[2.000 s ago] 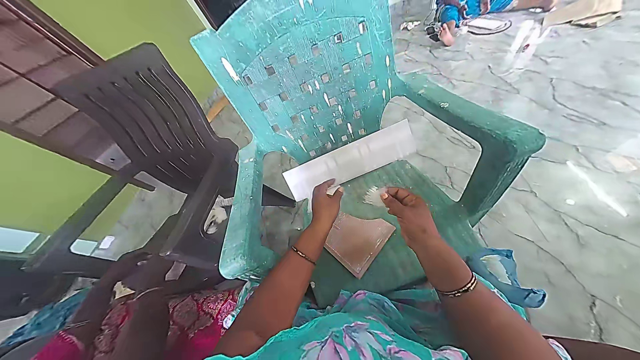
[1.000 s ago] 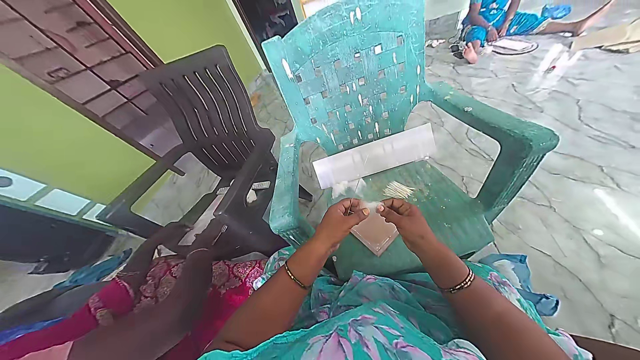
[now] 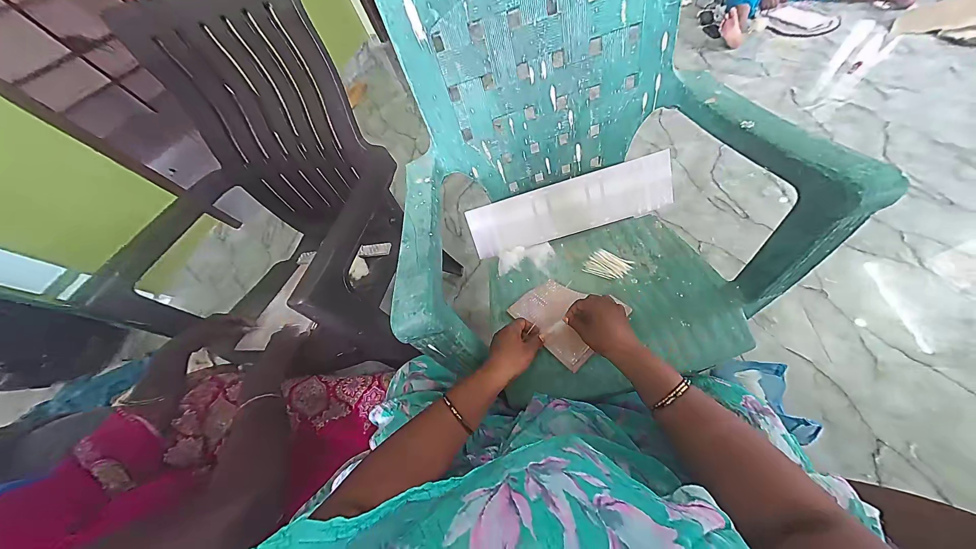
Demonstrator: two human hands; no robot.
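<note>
On the seat of a green plastic armchair [image 3: 679, 305] lies a flat, pale brown square piece [image 3: 568, 347]. My left hand [image 3: 517, 347] is at its left edge, pinching what looks like a thin pale stick. Over its upper right part is my right hand [image 3: 601, 324], fingertips pinched together; what they hold is too small to tell. Behind my hands lie a small pile of thin pale sticks [image 3: 608, 264] and white fluffy material, perhaps cotton [image 3: 526, 258]. A long folded white sheet [image 3: 572, 202] leans across the back of the seat.
A dark brown plastic chair [image 3: 267, 114] stands to the left, where another person's hands [image 3: 267, 343] are over a pale flat piece. The green chair's armrests rise on both sides of the seat. At the top right, a person's foot [image 3: 732, 29] rests on the marbled floor.
Both hands have moved down onto the flat brown piece; one second ago they were held together above it. The view has shifted.
</note>
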